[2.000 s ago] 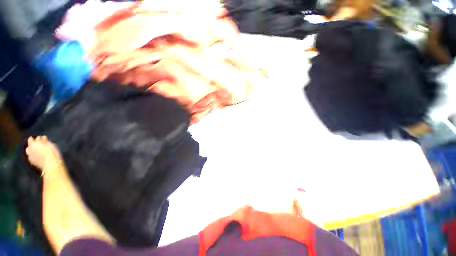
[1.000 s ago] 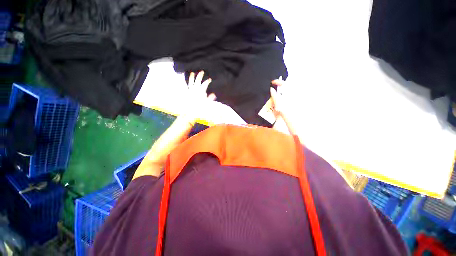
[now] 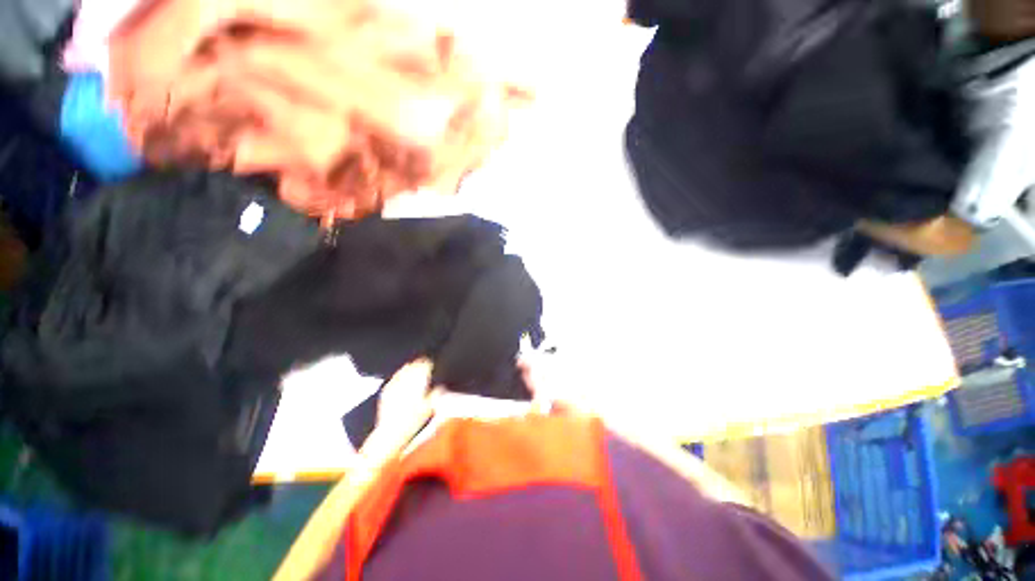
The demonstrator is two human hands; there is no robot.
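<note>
A black garment piece [image 3: 488, 329] lies on the white table in front of me, joined to or touching the black pile [image 3: 136, 295] on the left. My left hand [image 3: 406, 392] is at the near edge of the black cloth, blurred; its grip cannot be made out. My right hand [image 3: 539, 380] is at the cloth's right near corner, washed out by glare; whether it holds anything cannot be told. No template or pen can be made out.
Salmon-brown cloth [image 3: 295, 91] lies at the far left. A second black pile [image 3: 794, 136] lies at the right. The table's yellow edge strip [image 3: 840, 406] curves along the near side. A blue crate [image 3: 885, 488] and a red object [image 3: 1014, 488] are at lower right.
The view has swung up, so the salmon cloth is back in the picture. Both hands remain at the near part of the black cloth; the pale piece seen by the right hand no longer shows clearly.
</note>
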